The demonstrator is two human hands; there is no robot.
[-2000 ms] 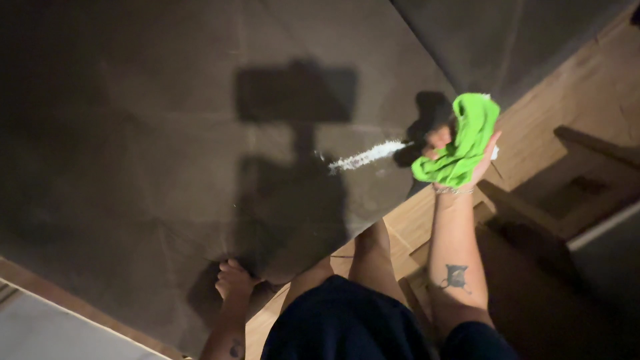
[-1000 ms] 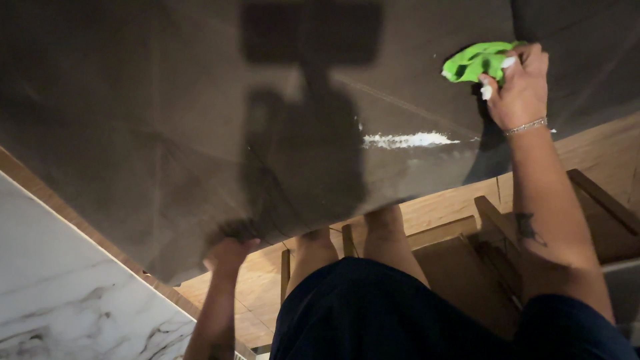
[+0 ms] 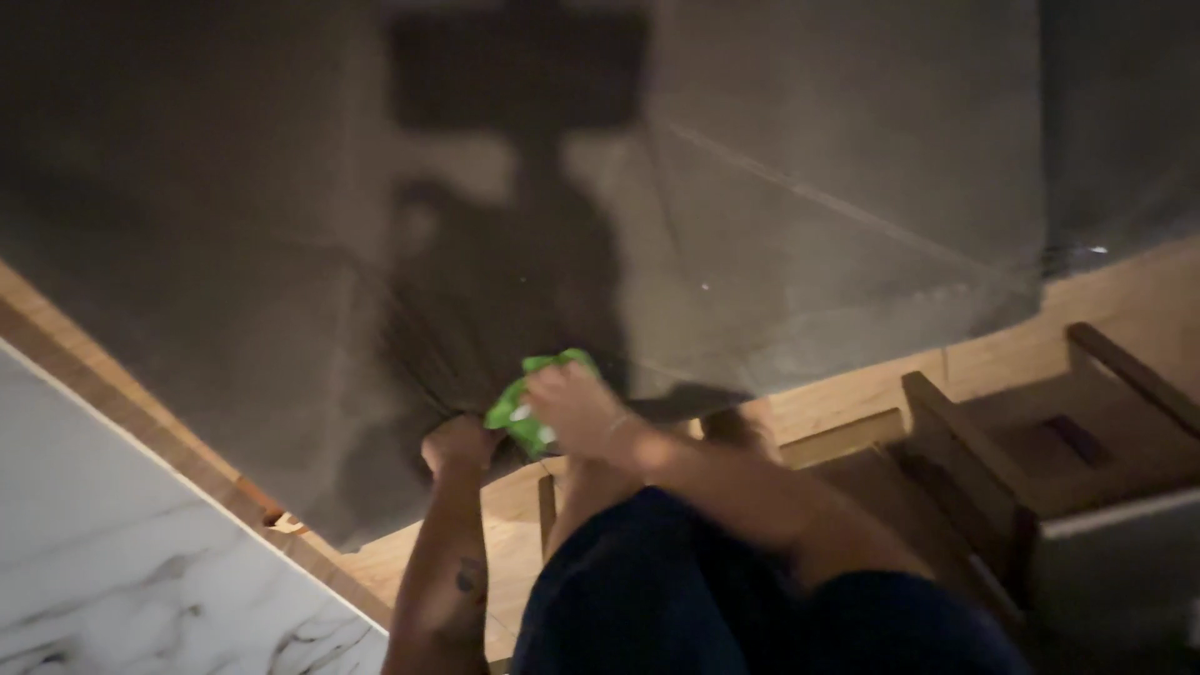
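Observation:
My right hand (image 3: 577,408) is closed on a bright green cloth (image 3: 511,412), at the near edge of a dark brown sheet-like cover (image 3: 844,234). Just left of it, my left hand (image 3: 459,442) grips that same near edge of the cover, its fingers partly hidden. Creases run up the cover from the left hand. A small white speck lies on the cover right of the middle, and another small white bit shows near the far right edge. My shadow falls across the cover.
A white marble-patterned surface (image 3: 112,562) with a wooden edge lies at the lower left. Wooden chair-like frames (image 3: 975,450) stand at the lower right over a light wood floor (image 3: 1125,291). My legs are against the cover's near side.
My right hand has moved with the green cloth from the right side to beside my left hand. The white streak seen on the cover in both earlier frames no longer shows.

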